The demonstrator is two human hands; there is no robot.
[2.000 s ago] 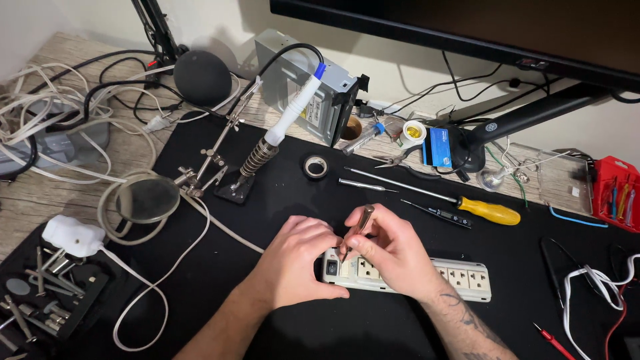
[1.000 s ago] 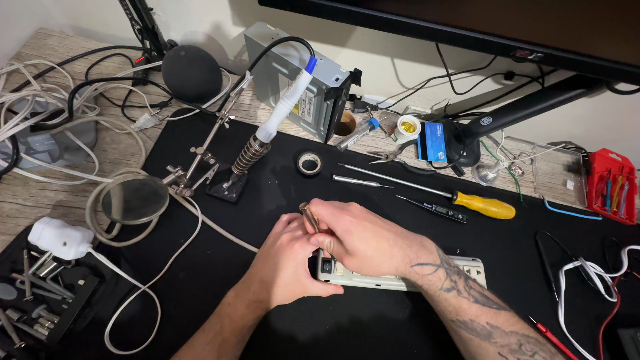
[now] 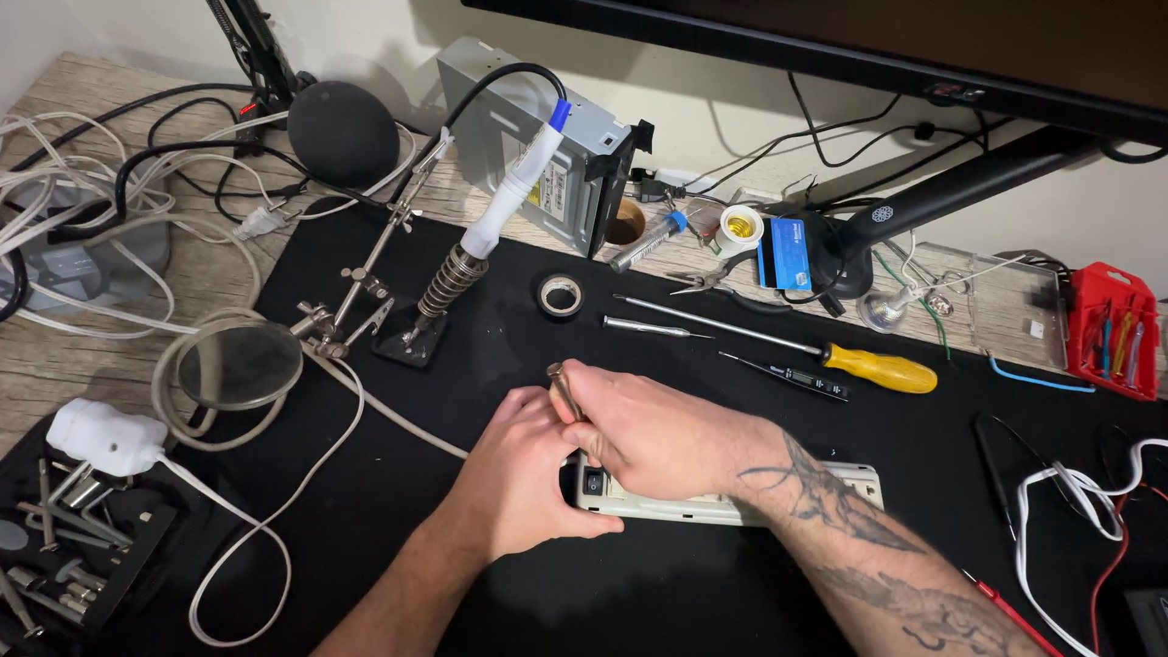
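Note:
A white power strip (image 3: 693, 509) lies on the black desk mat, its black rocker switch (image 3: 594, 482) showing at the left end. My left hand (image 3: 529, 470) grips that end, thumb along the near edge. Above the strip, my right hand (image 3: 643, 424) is closed around a small metallic tool (image 3: 564, 391), which looks like a screwdriver handle; its tip is hidden behind my hands. My right hand and forearm cover most of the sockets. A gray cord (image 3: 401, 415) runs from behind my left hand toward the upper left.
Beyond my hands lie a roll of tape (image 3: 559, 296), a yellow-handled screwdriver (image 3: 878, 367), a digital tester pen (image 3: 789, 378) and pliers (image 3: 712, 276). A soldering iron (image 3: 511, 196) stands in its spring holder beside a magnifying lens (image 3: 240, 362). Bolts and sockets (image 3: 78, 511) fill a tray at left.
The metallic tool and my right hand have moved left along the strip since the oldest frame. My right hand has turned over it and now covers sockets that showed before.

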